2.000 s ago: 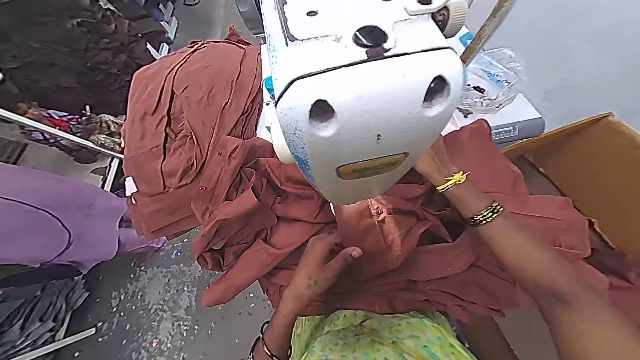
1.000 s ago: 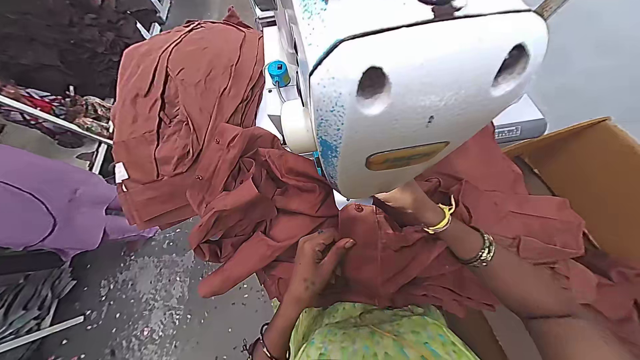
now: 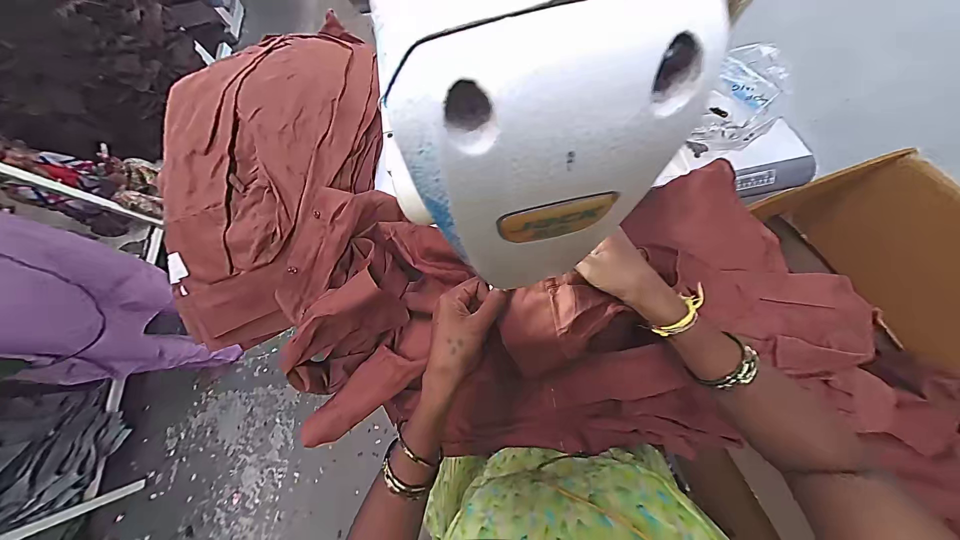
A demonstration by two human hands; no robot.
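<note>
A white Jack sewing machine head [image 3: 555,135] fills the upper middle and hides its needle area. Beneath it and across my lap lies a rust-brown garment [image 3: 585,390], bunched and folded. My left hand [image 3: 461,322] pinches the cloth between thumb and fingers at the machine's lower left edge. My right hand [image 3: 615,270] is at the cloth on the lower right side, its fingertips partly hidden behind the machine head. A tall stack of rust-brown buttoned garments [image 3: 270,150] stands to the left of the machine.
An open cardboard box [image 3: 885,240] stands at the right. Behind it are a grey-white box [image 3: 776,161] and clear plastic packaging [image 3: 742,97]. Purple cloth [image 3: 67,300] hangs at the left, above dark folded cloth [image 3: 52,450]. Scraps litter the floor [image 3: 232,450].
My left hand has come up to the machine's lower edge, and its thumb and fingers have closed on the cloth. The view has shifted somewhat.
</note>
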